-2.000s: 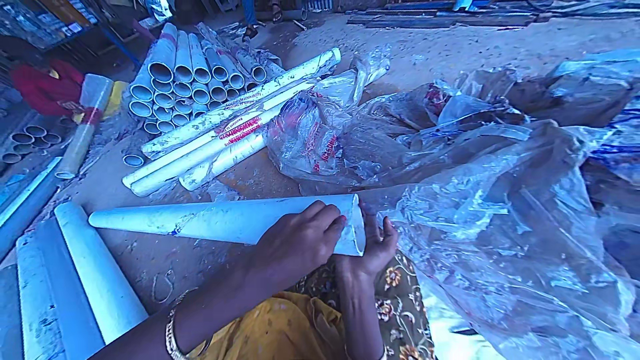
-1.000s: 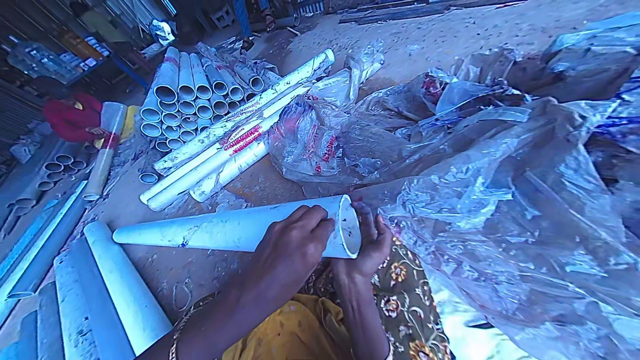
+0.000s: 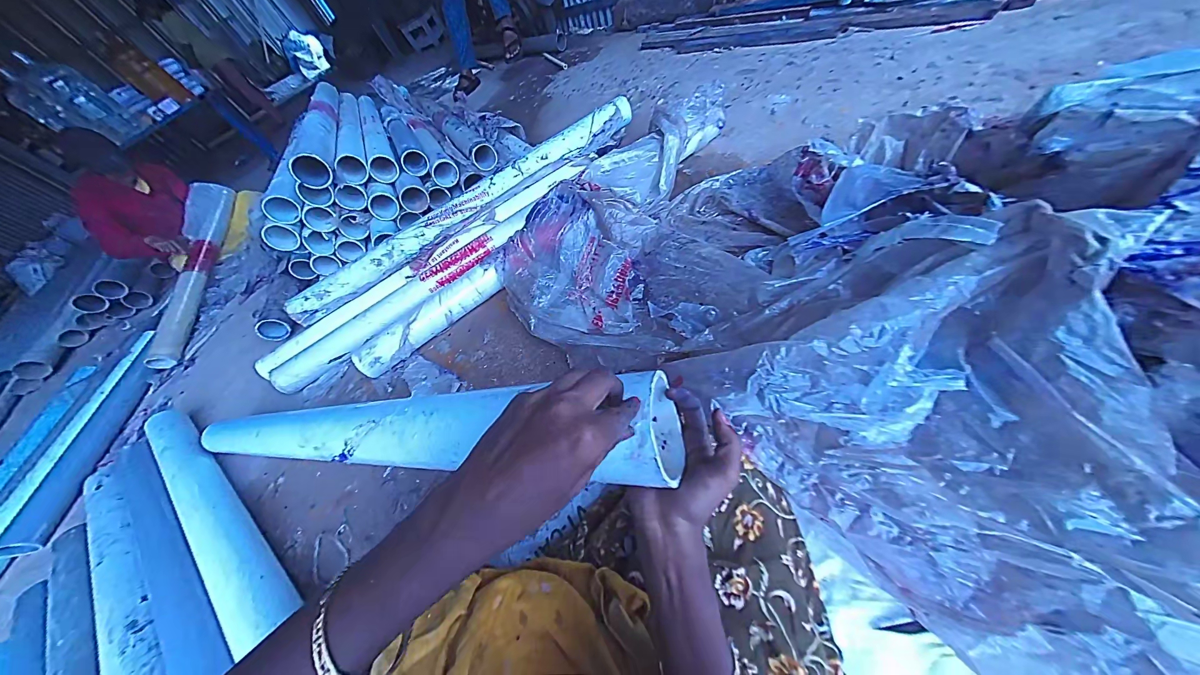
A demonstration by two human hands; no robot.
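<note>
A long white plastic pipe point(image 3: 394, 429) lies across my lap, its wide open end toward the right. My left hand point(image 3: 562, 422), with a bangle on the wrist, rests over the pipe near that end, fingers bent against its upper side; whether it grips the pipe is not clear. At the rim, my right hand point(image 3: 698, 450) has its palm turned up and fingers apart, by the pipe's mouth. Beyond the pipe lie several wrapped white pipes with red print point(image 3: 422, 272). Crumpled clear plastic sheeting point(image 3: 937, 375) spreads to the right.
Stacked pipes point(image 3: 352, 169) stand beyond, open ends facing me. More pipes point(image 3: 216, 525) lie at the lower left. A person in red point(image 3: 131, 211) sits at the far left beside an upright-leaning pipe point(image 3: 192, 272). Another person's legs point(image 3: 459, 37) show at the top.
My left hand has shifted a little along the pipe's upper side, near its wide end. My right hand remains at the rim, its fingers now more spread.
</note>
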